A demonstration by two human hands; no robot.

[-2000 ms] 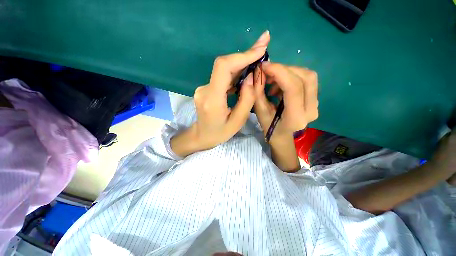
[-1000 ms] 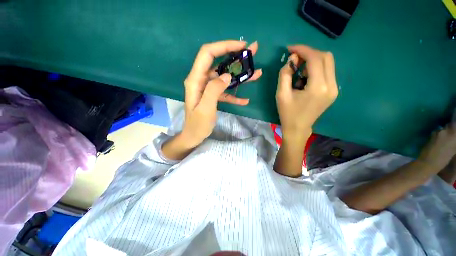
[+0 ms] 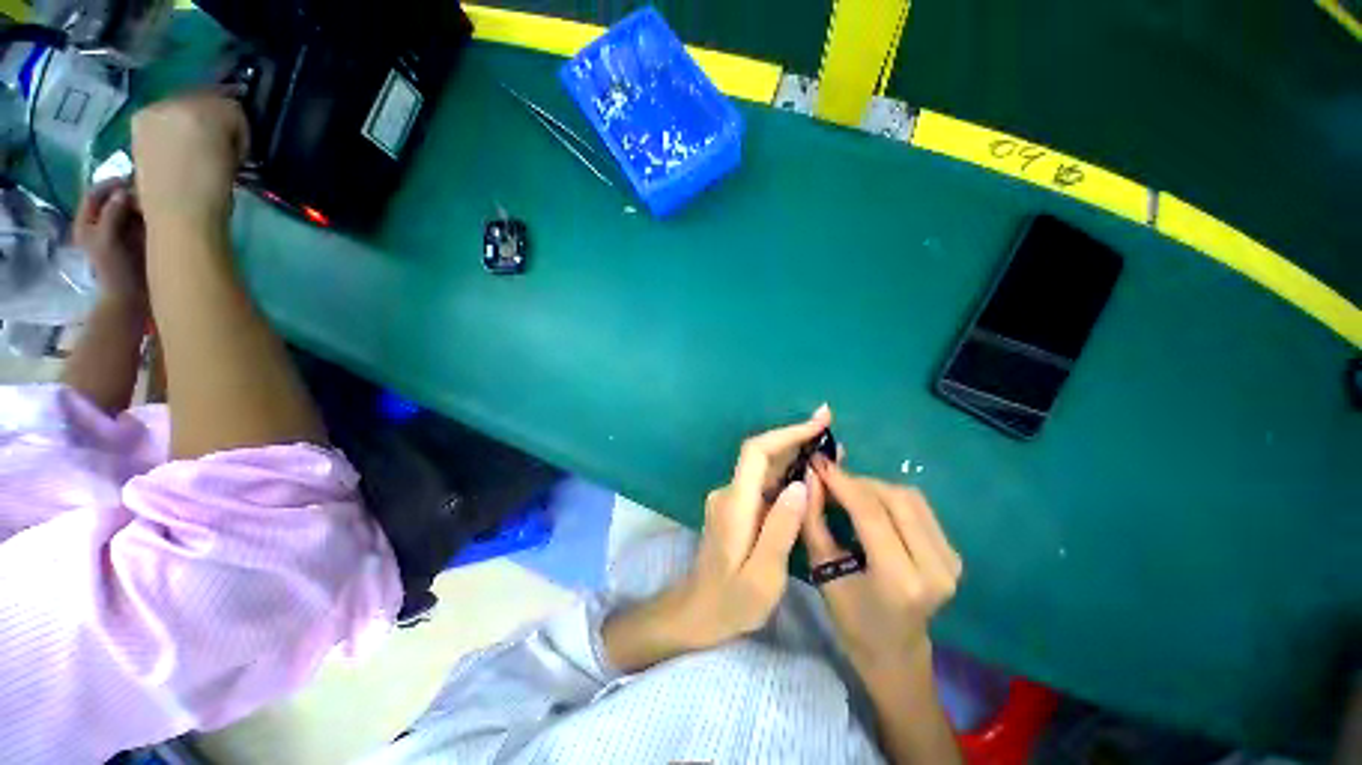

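Observation:
My left hand holds a black watch-like module edge-on above the green mat; its face is hidden. My right hand meets it at the module, fingertips close together. Dark tweezers lie across the right palm, their end showing with small pale marks; their tip is hidden among the fingers. A second module lies on the mat at the upper left, with a pale round centre. Small white specks lie on the mat right of my hands.
A blue bin with whitish pieces stands at the back, silvery tweezers beside it. A dark smartphone lies at the right. A black machine with a red light and a person's arms are at the left.
The view has swung left and up, bringing in the bin, machine and second module. My hands, apart one second ago, have come together at the module, which has turned edge-on.

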